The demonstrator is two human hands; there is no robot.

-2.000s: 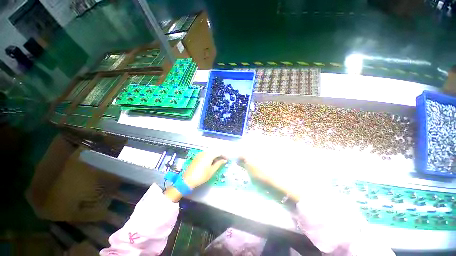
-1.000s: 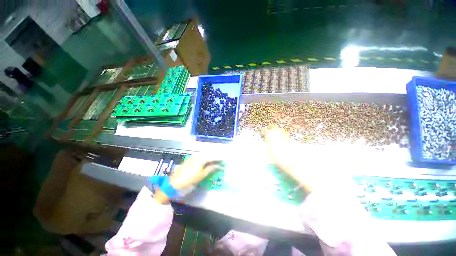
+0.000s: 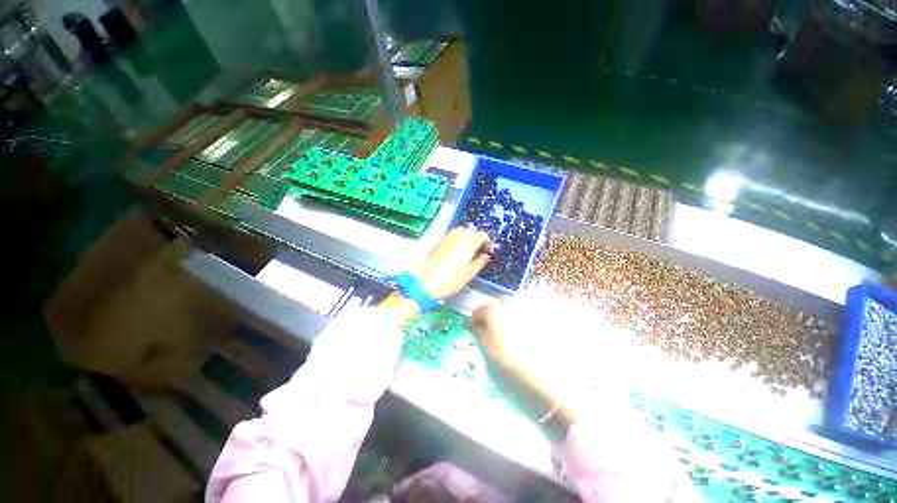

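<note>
My left hand (image 3: 458, 259), with a blue strap (image 3: 415, 291) on its wrist, is at the near left edge of the blue bin (image 3: 553, 179); its fingertips are over the dark components (image 3: 508, 224). Whether it pinches one cannot be told. My right hand (image 3: 494, 324) is over the green circuit board (image 3: 433, 337) in the rail, fingers pointing left, partly washed out by glare. What its fingertips hold is too bright to tell. The copper-brown components (image 3: 679, 295) lie spread to the right of the blue bin.
Stacked green boards (image 3: 369, 187) are left of the bin. A tray of brown parts (image 3: 616, 204) lies behind the copper spread. A second blue bin (image 3: 854, 359) with silvery parts is at far right. Another board panel (image 3: 738, 457) is at lower right. Cartons (image 3: 148, 295) are at left.
My left hand has moved from the board up to the dark-parts bin. My right hand has come back from the copper-brown parts to the board. The view has tilted.
</note>
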